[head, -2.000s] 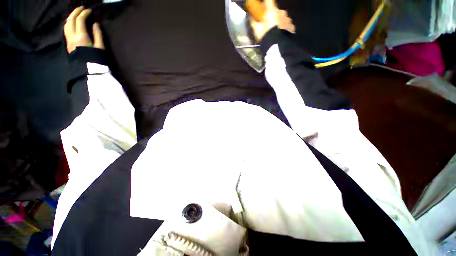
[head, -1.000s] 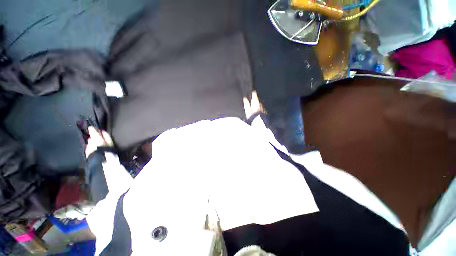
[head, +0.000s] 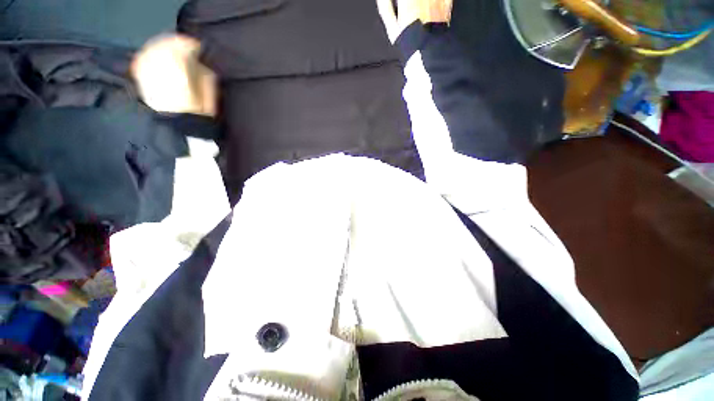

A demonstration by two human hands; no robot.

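Note:
A dark brown-black garment (head: 313, 102) lies on the table in front of me, with a crosswise seam or fold. My left hand (head: 174, 76) is blurred at the garment's left edge; I cannot tell whether it grips cloth. My right hand (head: 419, 11) is at the garment's upper right, cut off by the top edge of the picture, so its hold is unclear. The steam iron (head: 548, 30) with its orange-brown handle (head: 601, 17) stands parked at the upper right, untouched.
Crumpled dark garments (head: 35, 211) lie at the left. The worn yellow-brown iron rest (head: 593, 94) is under the iron. Blue and yellow hoses (head: 677, 43) run off to the right. A brown surface (head: 626, 243) is at the right, with bright pink cloth (head: 690, 125) beyond it.
The iron went from my right hand to its rest. Since a second ago both hands have moved up and away from the garment's near corners, and the white label no longer shows.

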